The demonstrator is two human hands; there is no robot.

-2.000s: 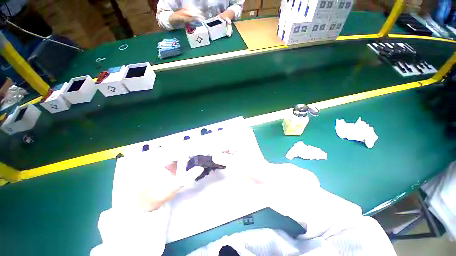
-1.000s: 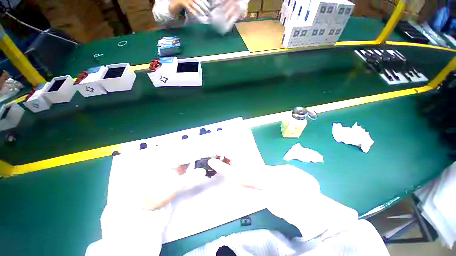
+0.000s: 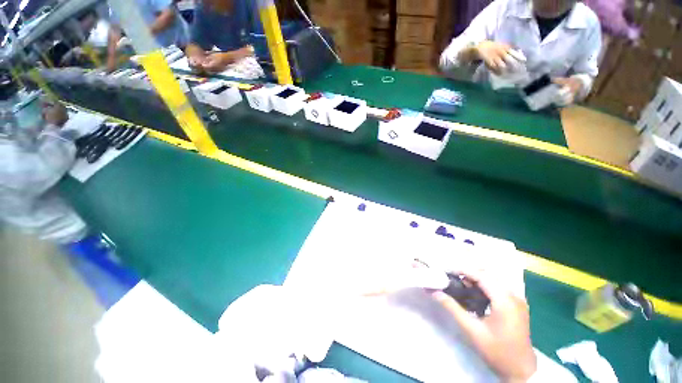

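Note:
A black watch (image 3: 469,295) is over the right part of the white sheet (image 3: 374,217). My right hand (image 3: 499,322) holds it between thumb and fingers. My left hand (image 3: 400,288) is washed out against the sheet. Its fingertips, with something white at them, are close to the watch's left side; whether they grip it I cannot tell. Several small dark marks (image 3: 441,230) lie along the sheet's far edge.
Right of the sheet are a yellowish bottle (image 3: 603,307) and crumpled wipes (image 3: 588,360). Beyond a yellow rail, open white boxes (image 3: 415,136) stand on the green conveyor. A person (image 3: 523,45) opposite handles boxes. At left, another person (image 3: 34,172) sits by a row of watches (image 3: 105,141).
The view has swung left, so everything in it shifts right and people at the left now show. The watch stays in my right hand. The person opposite now holds an open box.

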